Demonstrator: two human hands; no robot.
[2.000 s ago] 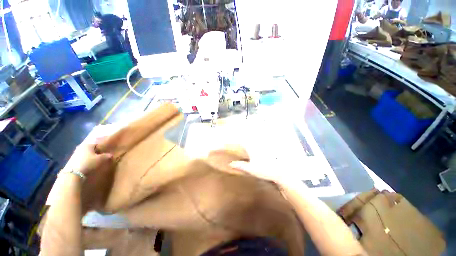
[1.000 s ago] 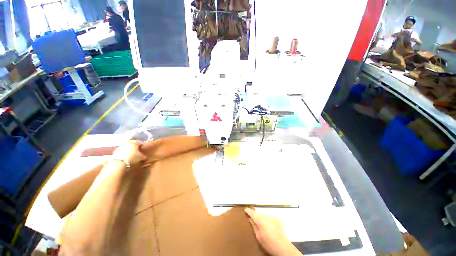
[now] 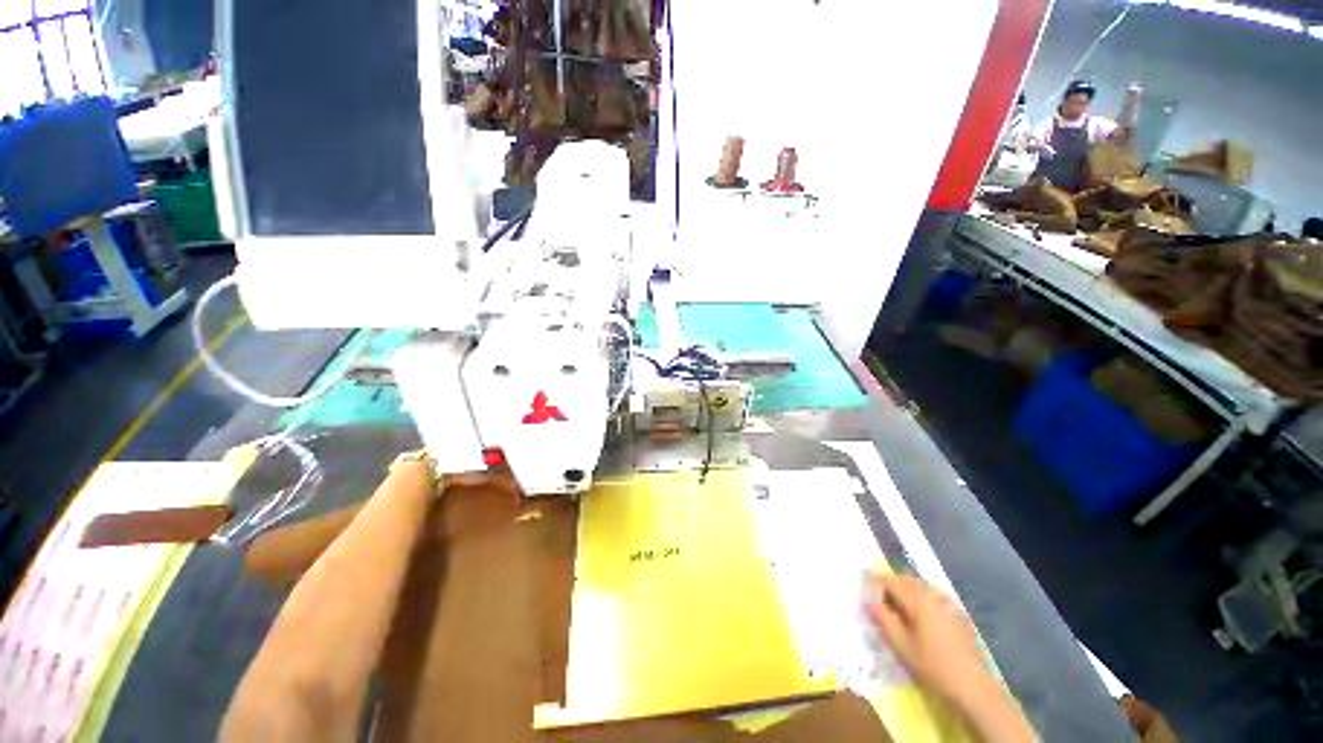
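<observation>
A brown garment panel [image 3: 486, 624] lies on the grey metal table in front of the machine head [image 3: 544, 407]. The yellow sewing template [image 3: 682, 595], with black handwriting, lies over the panel's right part. My left hand [image 3: 418, 468] is at the panel's far edge, left of the machine head; its fingers are mostly hidden, so its grip is unclear. My right hand [image 3: 917, 624] is over the whitish template window [image 3: 827, 559] to the right, fingers bent and blurred; whether they hold anything is unclear.
At the left a marked pattern sheet [image 3: 87, 624] bears a dark brown strip [image 3: 157, 526], with clear looped cord [image 3: 283, 486] beside it. The machine screen [image 3: 334, 116] stands upper left. Thread cones [image 3: 730, 163] stand behind. A person [image 3: 1077, 138] works at a table of brown pieces at right.
The view has moved closer to the machine. My right hand has moved from the template's front edge to its right side. My left hand has stayed on the panel, now beside the machine head.
</observation>
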